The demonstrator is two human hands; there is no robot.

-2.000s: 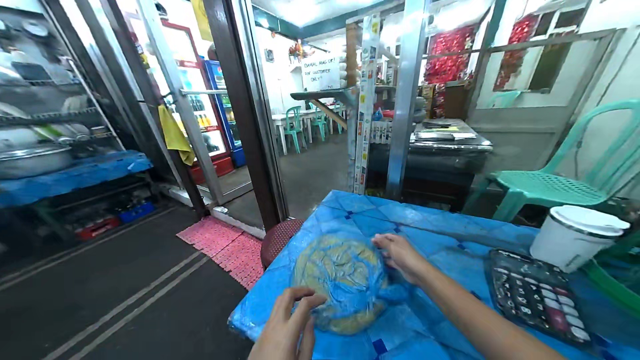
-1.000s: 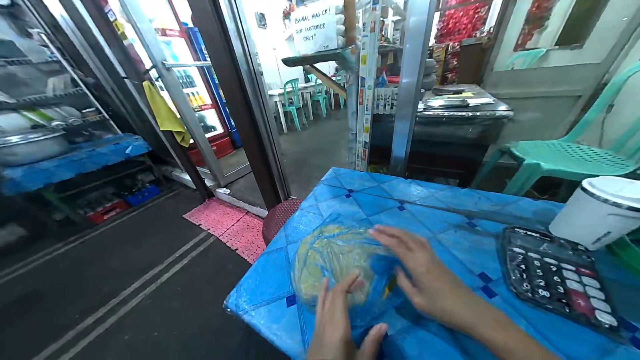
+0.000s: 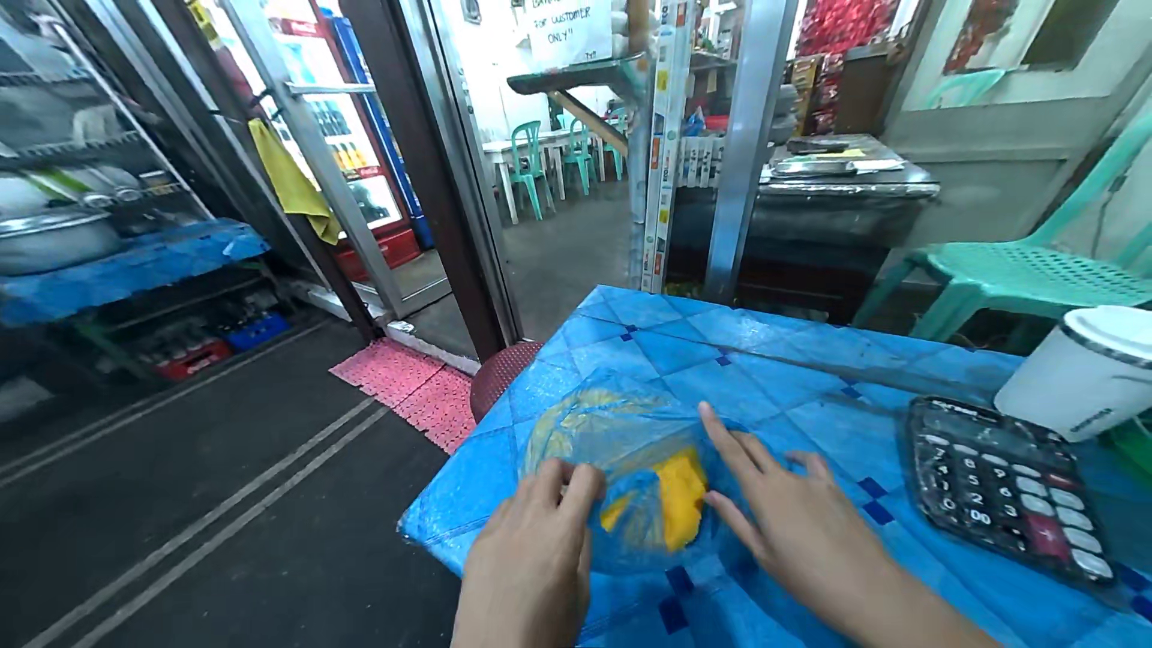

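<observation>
A clear bluish plastic bag (image 3: 630, 432) lies on the table's blue patterned plastic cover (image 3: 810, 396). Yellowish contents show through its left part, and a bright yellow piece (image 3: 681, 499) shows between my hands; whether it is cloth or something else I cannot tell. My left hand (image 3: 544, 531) is at the bag's near left side with fingers curled, apparently pinching the plastic. At the bag's right side, my right hand (image 3: 783, 504) has its fingers spread, the tips touching or close to the plastic.
A black calculator (image 3: 1008, 486) and a white lidded container (image 3: 1084, 369) stand at the table's right. Behind them is a green plastic chair (image 3: 1035, 270). A dark red stool (image 3: 504, 373) sits by the table's left edge, near a pink mat (image 3: 414, 387). Metal door frames rise beyond.
The bright yellow piece now shows plainly in the bag. My right hand has moved off the top of the bag to its right side, and the bag's plastic lies differently.
</observation>
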